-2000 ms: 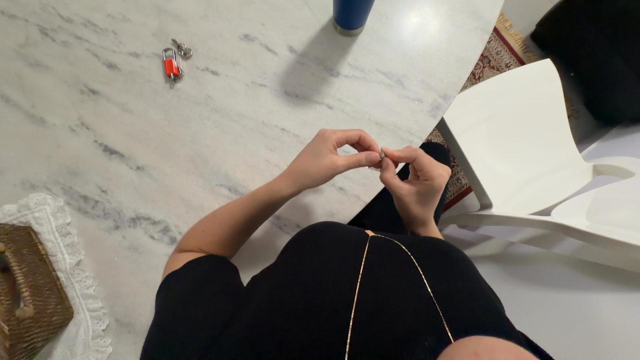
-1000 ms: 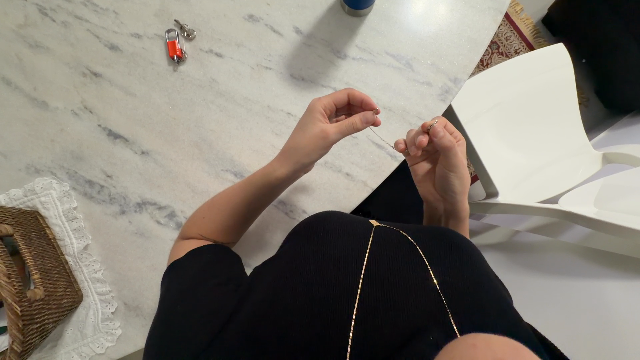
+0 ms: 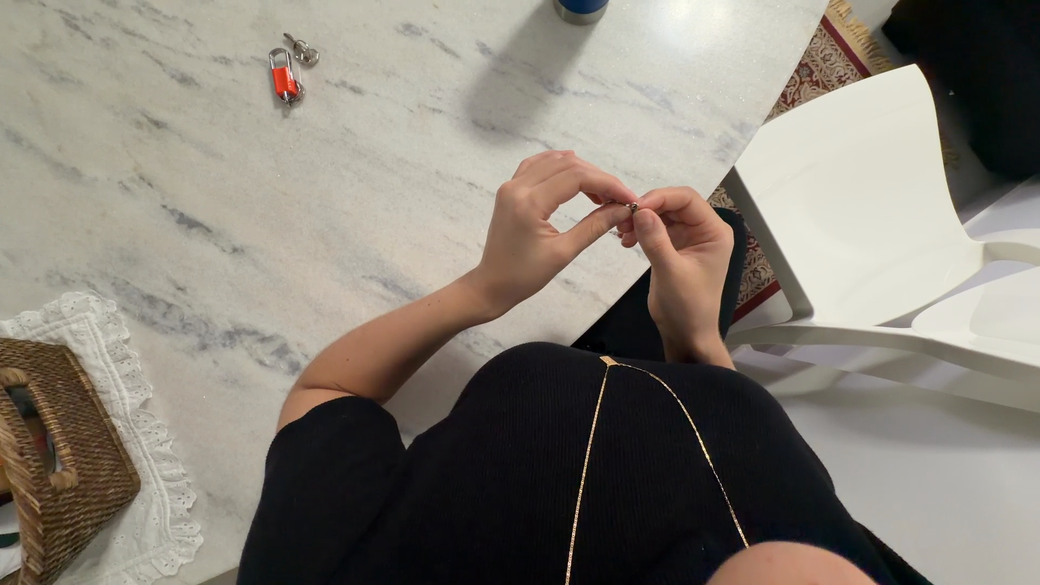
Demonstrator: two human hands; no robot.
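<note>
My left hand [image 3: 540,223] and my right hand [image 3: 682,244] meet fingertip to fingertip over the right edge of the marble table [image 3: 390,195]. Between both thumbs and index fingers is a tiny dark metallic piece [image 3: 633,207], too small to name, pinched from both sides. Most of it is covered by the fingertips. Away at the upper left of the table lie a red and silver carabiner-like clip [image 3: 283,78] and, touching or close beside it, a small silver metal piece [image 3: 304,51].
A blue tumbler [image 3: 582,8] stands at the top edge. At the lower left a wicker basket [image 3: 89,463] rests on a white ruffled cloth [image 3: 166,496]. A white chair [image 3: 861,187] is close on the right, over a patterned rug [image 3: 816,77].
One second ago my hands were apart with a thin strand between them. My right hand has come back to my left, and their fingertips now meet.
</note>
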